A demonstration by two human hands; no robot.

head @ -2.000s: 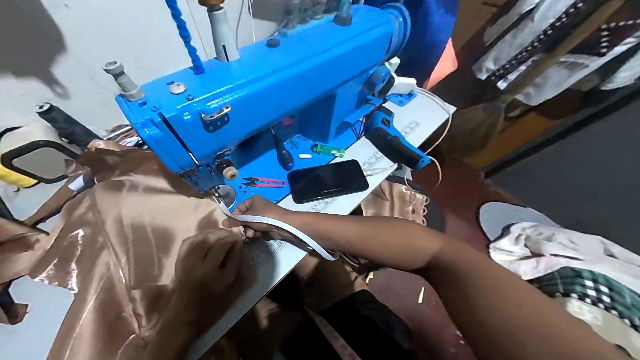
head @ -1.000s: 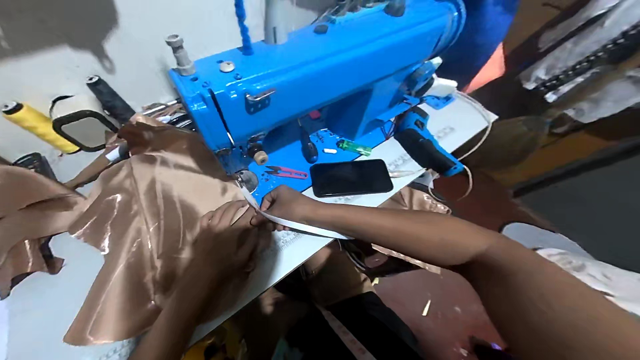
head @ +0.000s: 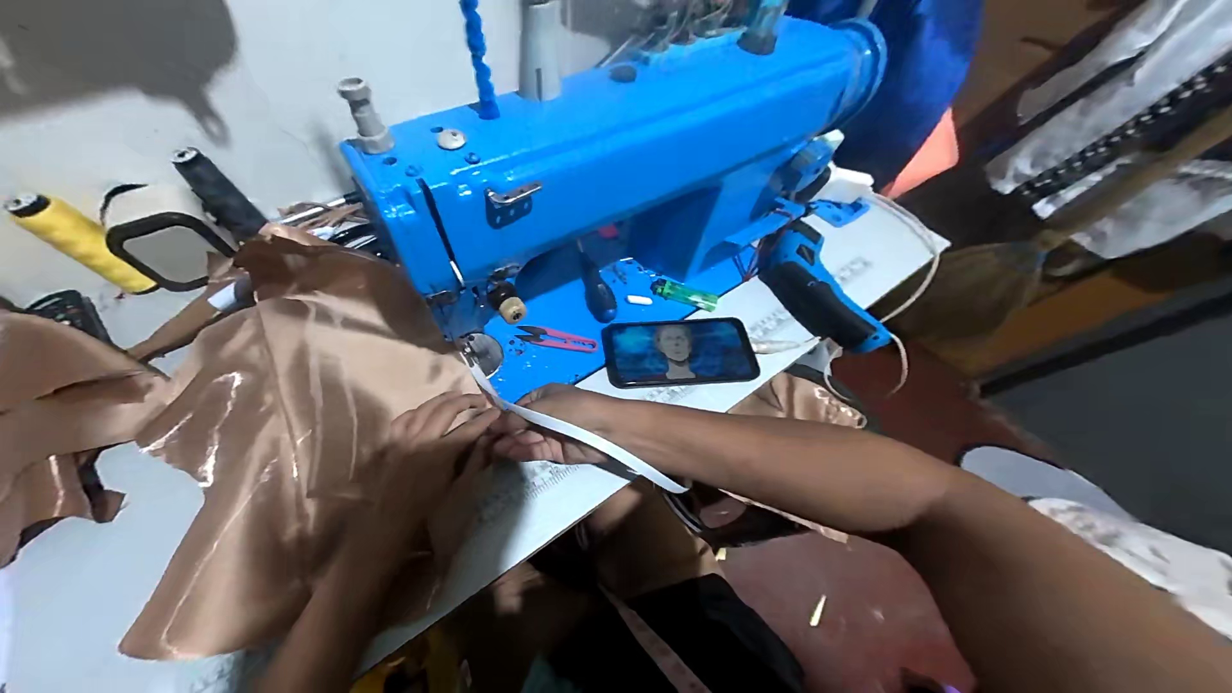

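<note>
A blue sewing machine stands on a white table, its presser foot area near my hands. Shiny bronze satin fabric spreads left of the needle. My left hand lies on the fabric's right edge, fingers bent, pressing or pinching it. My right hand is closed at that edge beside the left fingertips, holding a narrow white strip. The strip runs from the presser foot over my right hand and hangs past the table's front edge. The fingertips of both hands are partly hidden.
A smartphone with a lit screen, pink thread snips, a dark-handled screwdriver and a green tool lie by the machine. A blue and black power tool is at the right. Yellow and black thread spools stand left.
The phone's screen, dark in both earlier frames, now shows a picture. Both hands remain at the fabric edge near the presser foot. The view has shifted somewhat.
</note>
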